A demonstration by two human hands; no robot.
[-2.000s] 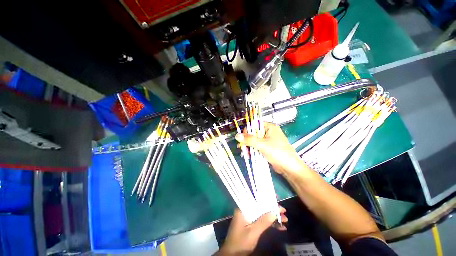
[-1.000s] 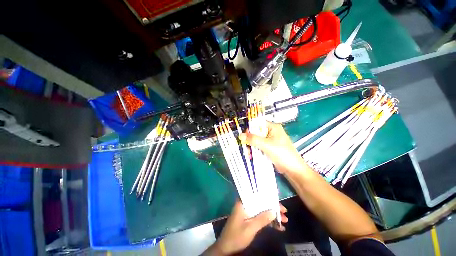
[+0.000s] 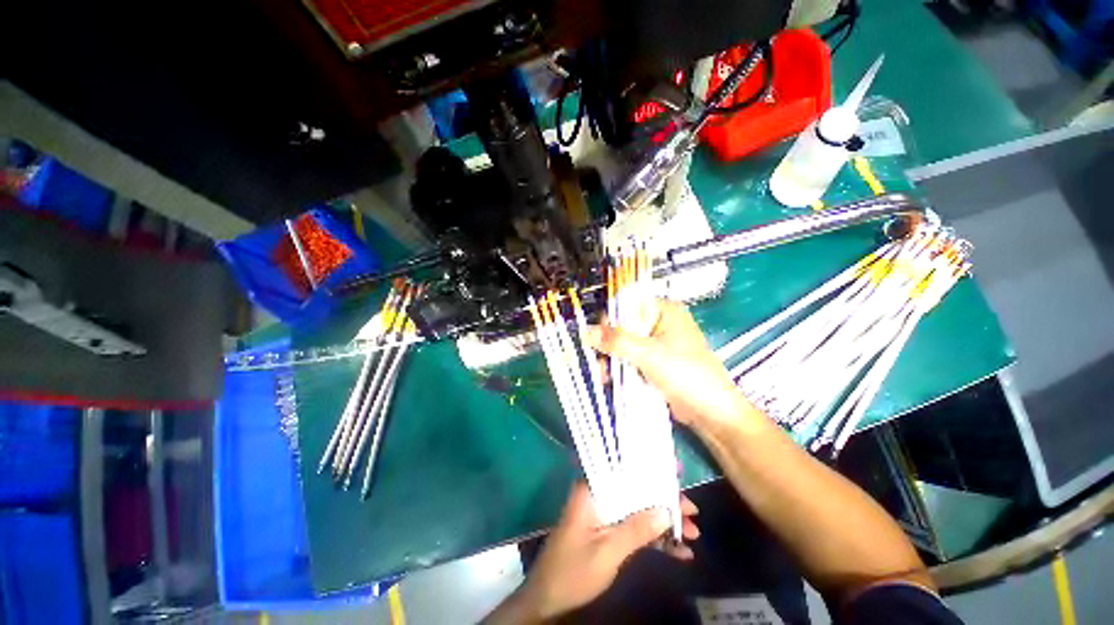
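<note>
A fanned bunch of white wires [image 3: 644, 427] with orange-yellow tips points up at the black crimp applicator [image 3: 538, 244]. My left hand [image 3: 599, 543] is closed around the lower ends of the bunch. My right hand [image 3: 666, 354] grips the right part of the bunch near the tips. Several wires are spread to the left, their tips at the applicator's front edge. Whether a tip sits inside the die is hidden. The terminal strip [image 3: 293, 355] enters the applicator from the left.
Finished leads [image 3: 843, 330] lie at right under the hooked metal rail [image 3: 794, 228]. A small wire bundle [image 3: 373, 397] lies left. A squeeze bottle [image 3: 811, 159] and red bin [image 3: 772, 98] stand behind. A small blue bin [image 3: 299, 263], large blue tray [image 3: 257, 488] and grey crate [image 3: 1051, 305] flank the table.
The left-hand wires of the bunch have moved right and closer to the rest, and fewer are fanned out there. Both hands keep their hold, my left hand shifted slightly.
</note>
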